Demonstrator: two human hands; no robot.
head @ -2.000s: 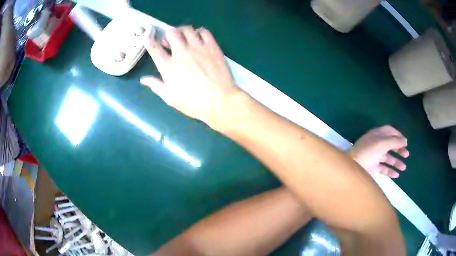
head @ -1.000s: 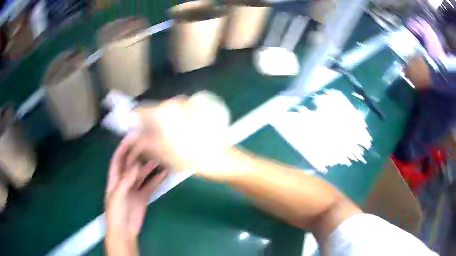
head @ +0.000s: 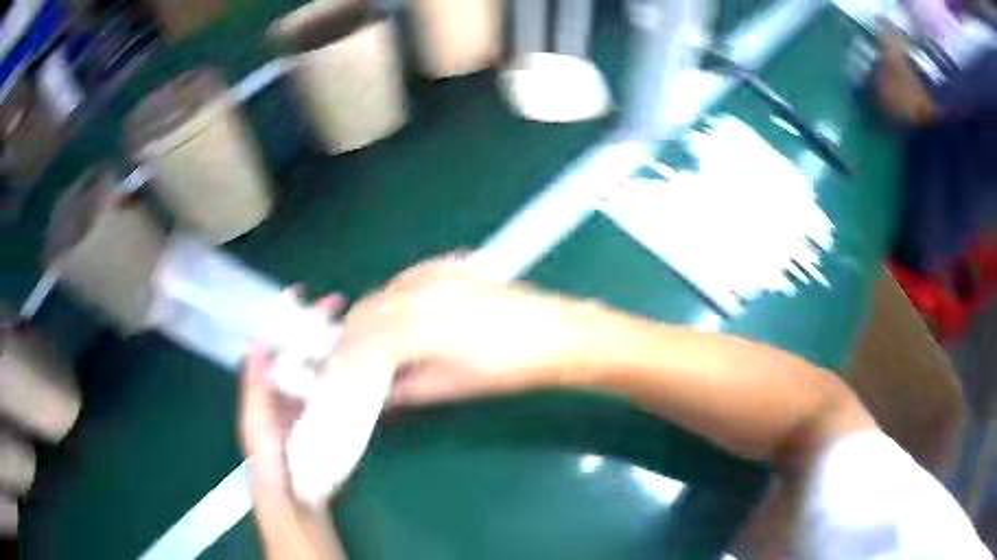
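Note:
An off-white oval lid (head: 341,427) is held over the bench, its two pale tubes pointing up and left. The picture is blurred. My left hand (head: 266,438) holds the lid from the left and below, its fingers along the edge near the tubes. My right hand (head: 421,319) is on the lid's upper right side, its fingers partly hidden by the lid and the hand itself. Small parts between the fingers cannot be made out.
Beige cup-shaped bodies (head: 202,164) stand in a curved row at the left and back. Another lid (head: 558,88) stands tubes-up near a grey upright (head: 659,71). White rods (head: 732,219) lie at the right beside a long black tool (head: 782,107). A person's arm (head: 902,82) shows at far right.
The view has swung right from the red bin. My left hand, empty two seconds ago, is now on a lid. Since one second ago, the lid and its tubes have come into clearer sight between my hands.

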